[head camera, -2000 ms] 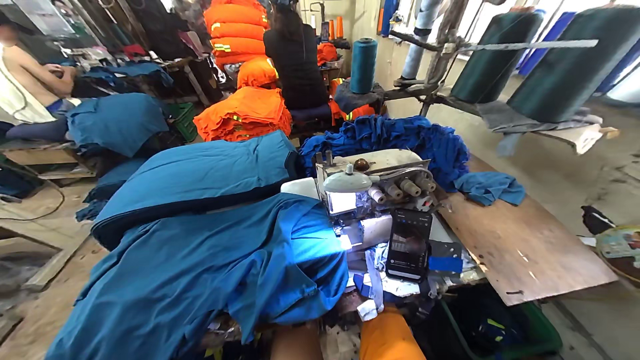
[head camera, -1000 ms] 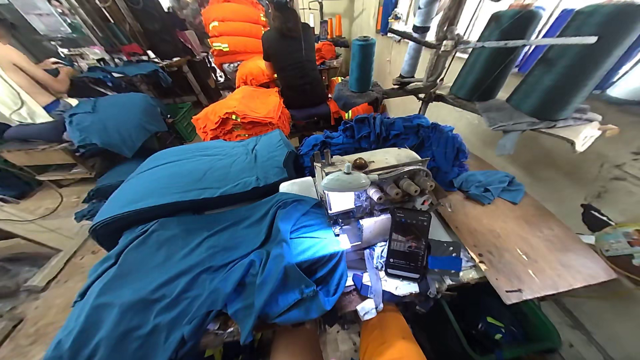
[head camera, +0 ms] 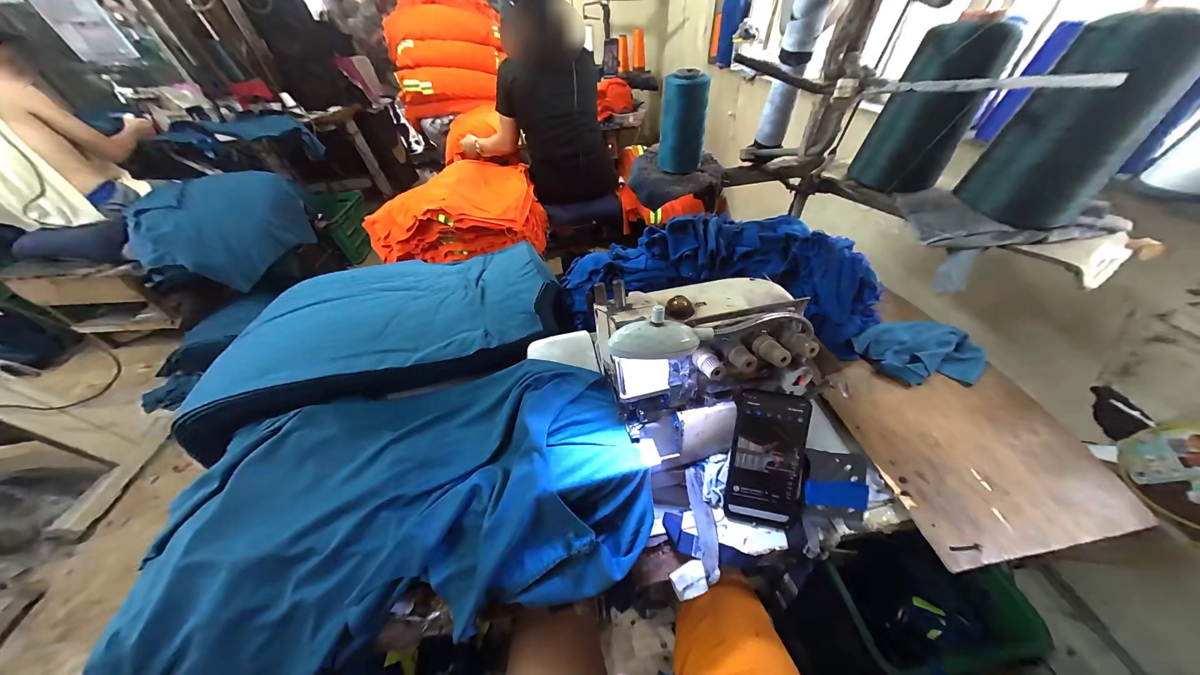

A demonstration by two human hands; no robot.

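Note:
Neither my left hand nor my right hand is in view. An overlock sewing machine (head camera: 736, 295) with several tension knobs stands in the middle, a small domed lamp (head camera: 653, 339) at its front. Bright light falls on the edge of a teal cloth (head camera: 375, 497) that lies spread to the left of the machine. Behind that cloth is a thick folded stack of teal fabric (head camera: 375, 309). A smartphone (head camera: 769, 457) with its screen lit leans upright at the machine's front right. A pale fabric strip (head camera: 703, 520) hangs beside the phone.
Crumpled blue fabric (head camera: 731, 248) is heaped behind the machine. A wooden board (head camera: 994, 459) extends right, bearing a small teal cloth (head camera: 922, 352). Below it sits a green crate (head camera: 1012, 619). Large thread cones (head camera: 1078, 122) stand upper right. Two people work farther back, near orange garments (head camera: 459, 211).
The person in black in the background has shifted, and a bent forearm now shows at the orange garments. The teal cloth, the machine and the phone have stayed in place.

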